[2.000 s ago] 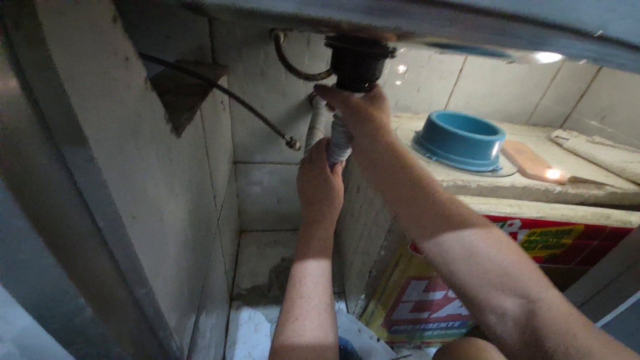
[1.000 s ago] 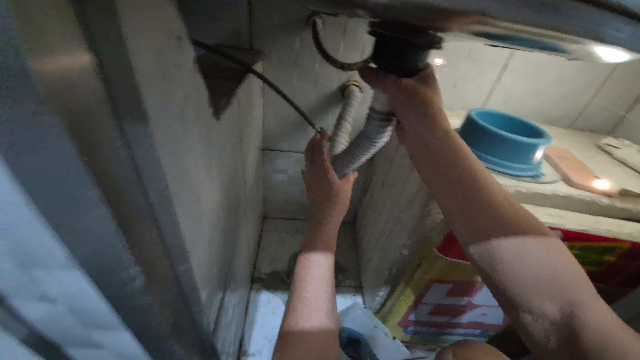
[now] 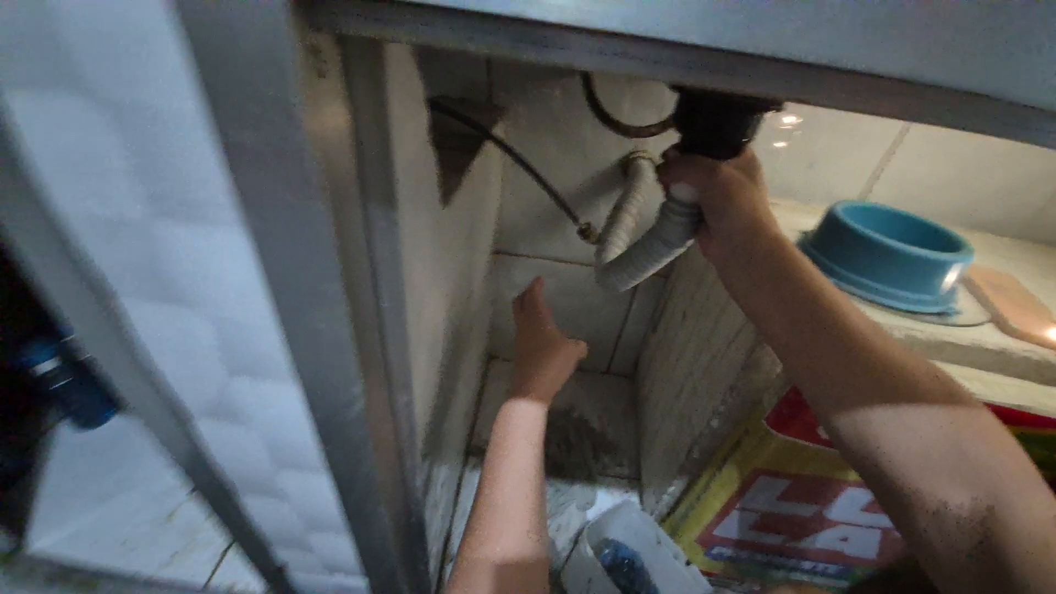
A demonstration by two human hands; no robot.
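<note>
Under the sink, my right hand (image 3: 722, 194) grips the top end of a grey corrugated drain hose (image 3: 648, 260) just below the black sink drain fitting (image 3: 718, 122). The hose bends in a U and rises to the tiled back wall. My left hand (image 3: 546, 342) is below and left of the bend, fingers apart, touching nothing. A dark flexible supply hose (image 3: 528, 165) hangs from the left, its metal end nut (image 3: 587, 232) beside the drain hose. Another curved hose (image 3: 623, 124) runs behind the drain fitting. Whether the drain hose is seated in the fitting is hidden by my right hand.
A metal frame post (image 3: 330, 330) stands at left and the sink's metal edge (image 3: 577, 58) crosses above. At right, a blue plastic bowl (image 3: 891, 256) sits on a ledge beside a tan flat object (image 3: 1011, 305). Below are a printed yellow-and-red box (image 3: 767, 511) and a white container (image 3: 586, 549).
My left hand has let go of the drain hose and moved down away from it. My right hand stays at the hose's top under the drain fitting. The view has shifted left.
</note>
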